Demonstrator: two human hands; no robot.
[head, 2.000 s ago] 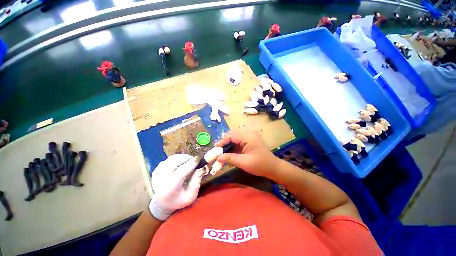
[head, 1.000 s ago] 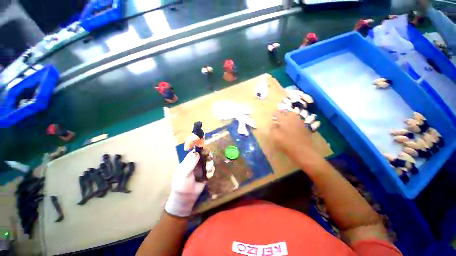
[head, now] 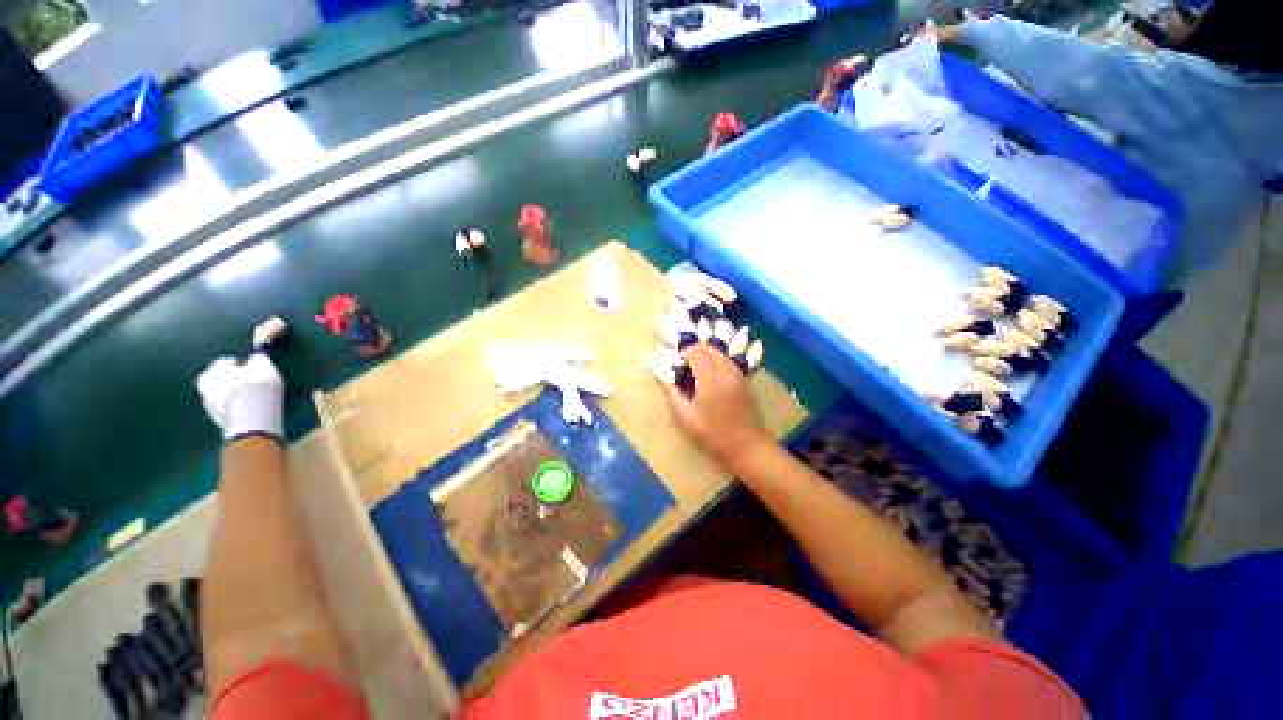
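Observation:
My left hand point(head: 242, 398), in a white glove, reaches out over the green belt at the left. Its fingers are at a joined assembly with cream ends point(head: 270, 333); whether they still hold it is hard to tell. My bare right hand point(head: 715, 400) is at the near edge of the cluster of cream-and-black pieces point(head: 708, 298) on the cardboard board point(head: 408, 401). Its fingertips touch a piece there. A green-rimmed round pot point(head: 553, 481) sits on the brown card point(head: 493, 542), on the blue mat point(head: 640, 492).
A light-blue tray point(head: 872, 288) with cream-and-black pieces stands at the right. Red-topped figure parts point(head: 535, 235) stand along the belt point(head: 422, 288). Black limb parts point(head: 152, 654) lie at lower left. White scraps point(head: 542, 370) lie on the board. A parts bin point(head: 915, 521) is below the tray.
My left hand has moved from above the mat out over the belt with the assembly. My right hand remains at the cluster, its fingers now on the near pieces. The view has shifted.

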